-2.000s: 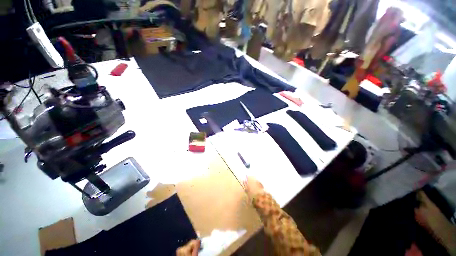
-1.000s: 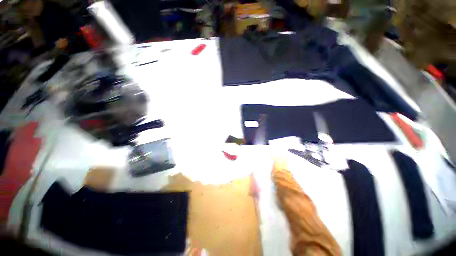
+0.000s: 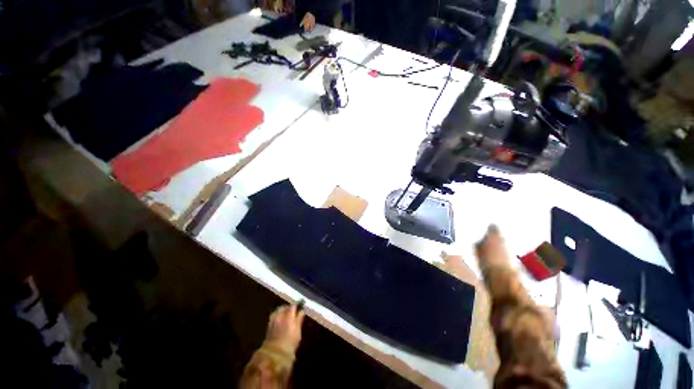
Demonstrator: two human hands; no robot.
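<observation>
The black panel stack (image 3: pixel 358 273) lies in front of me, with small pale marks on top. My left hand (image 3: pixel 284 328) is closed at the table's near edge, beside the stack; a small green end, seemingly the awl handle (image 3: pixel 300 305), sticks out of it. My right hand (image 3: pixel 491 245) is over the table, between the cutting machine's grey baseplate (image 3: pixel 430 216) and the small red box (image 3: pixel 542 261). Its fingers are blurred and I see nothing clear in it. The cutting machine (image 3: pixel 498 133) stands upright behind the stack.
Coral-red pieces (image 3: pixel 199 135) and dark cloth (image 3: pixel 125 106) lie at left, near a flat steel bar (image 3: pixel 208 210). A cardboard piece (image 3: pixel 346 203) touches the stack's far edge. A pale small cutter (image 3: pixel 333 87) stands farther back. Scissors (image 3: pixel 630 317) lie at right. Another person's hand (image 3: pixel 307 21) shows at the far edge.
The view has swung left, bringing the coral-red pieces and whole stack into view. My left hand is now beside the stack's near edge. My right hand now reaches left of the red box.
</observation>
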